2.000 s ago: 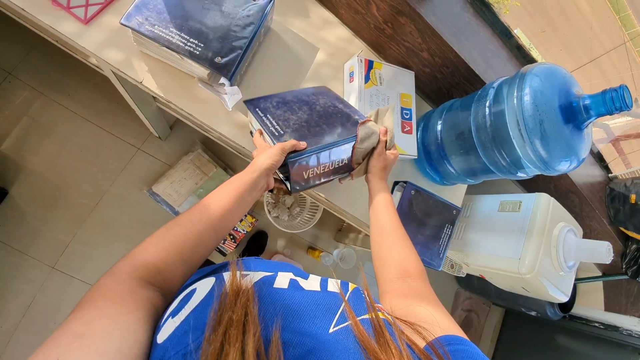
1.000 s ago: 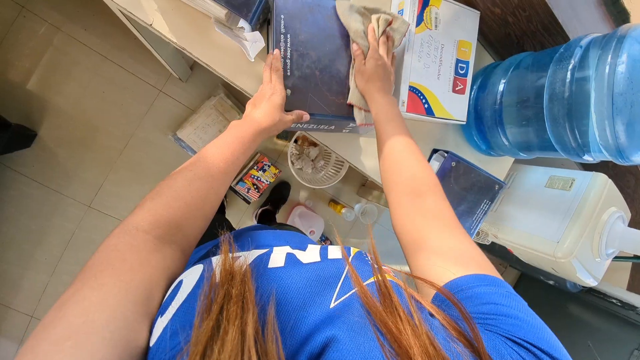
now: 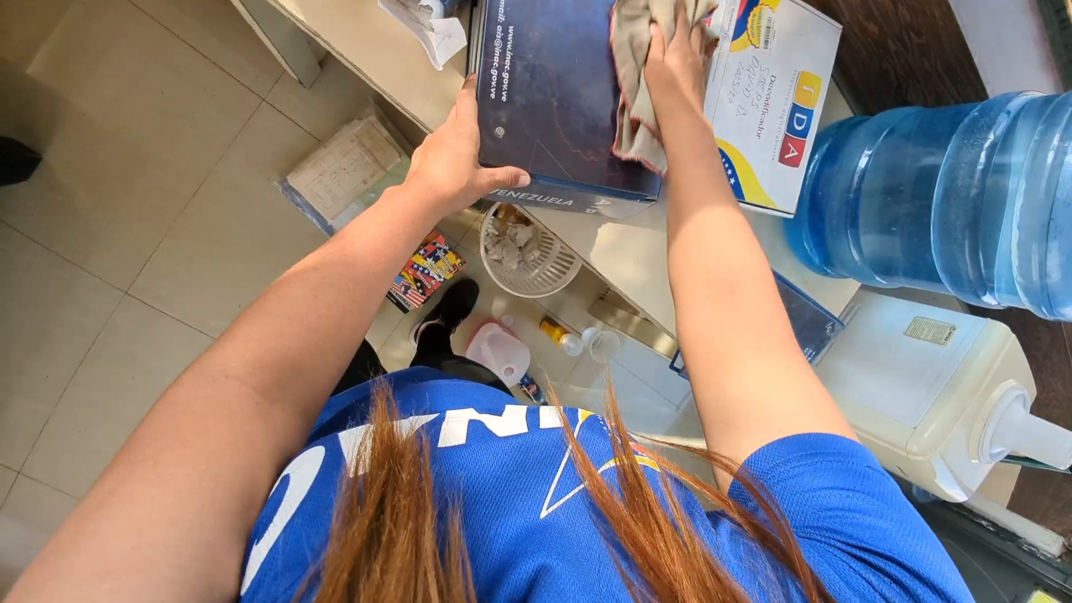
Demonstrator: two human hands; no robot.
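A thick dark-blue binder [image 3: 561, 100] with white printing lies on the table near the top centre. My left hand [image 3: 456, 155] grips its left front corner, with the thumb over the cover's edge. My right hand [image 3: 677, 63] presses a beige cloth [image 3: 635, 92] with a reddish edge onto the binder's right side; its fingertips run towards the top edge of the view. Right of the binder, partly behind my right forearm, lies a white box [image 3: 766, 109] with coloured squares and writing.
A blue water jug [image 3: 938, 197] lies at the right, beside a white container [image 3: 930, 385]. Below the table [image 3: 628, 251] are a plastic basket [image 3: 536, 272] with crumpled paper, a pink-white container [image 3: 500, 352] and several small items. Crumpled white paper [image 3: 435, 33] lies left of the binder.
Two seconds ago both hands held the binder raised and tilted, the cloth at its right end. It now lies flat, and my right hand with the cloth is on its cover. The view has shifted closer.
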